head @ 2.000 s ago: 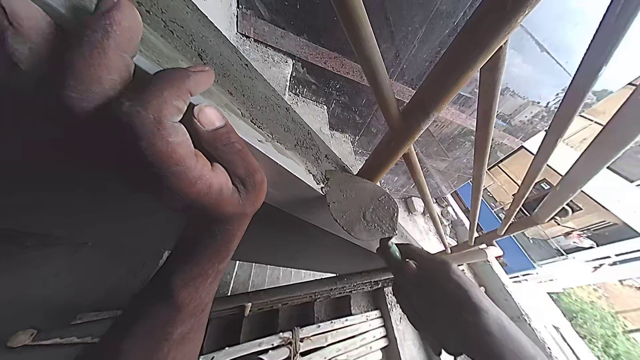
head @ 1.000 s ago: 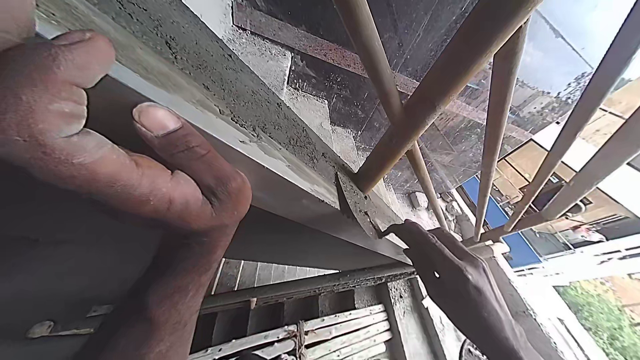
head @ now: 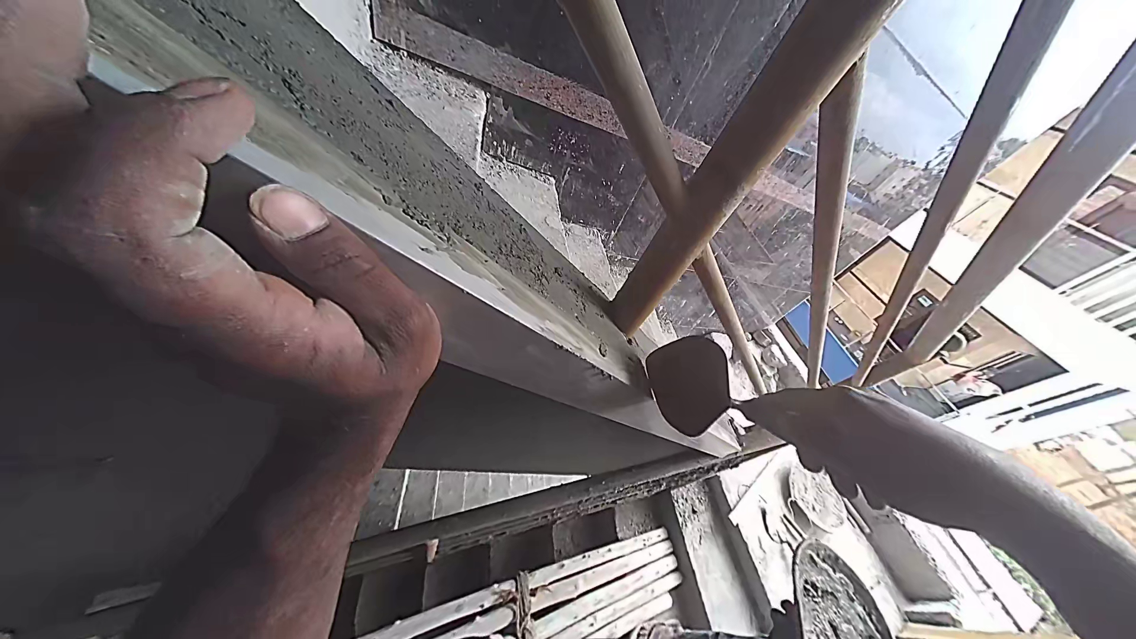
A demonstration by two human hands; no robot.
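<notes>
My left hand (head: 266,257) is at the left, its fingers curled over the edge of a smooth grey board (head: 497,355) that runs along a strip of wet mortar (head: 382,160). My right hand (head: 825,435), right of centre, grips a trowel (head: 690,383) by its handle, which the fingers mostly hide. The rounded blade is dark and stands by the far end of the board and mortar, just below the foot of a thick tan pole (head: 754,151). Whether the blade touches the mortar cannot be told.
Thinner poles (head: 834,222) slant across the upper right. Below lie a bundle of tied sticks (head: 586,586), a dark beam (head: 532,506) and a round pan of mortar (head: 834,590). A stepped, dark-tiled surface (head: 532,115) lies behind the mortar strip, with buildings beyond.
The trowel was against the mortar strip a second ago; its blade now shows apart from the pole's foot, further toward the board's far end. My left hand stays at the board's edge.
</notes>
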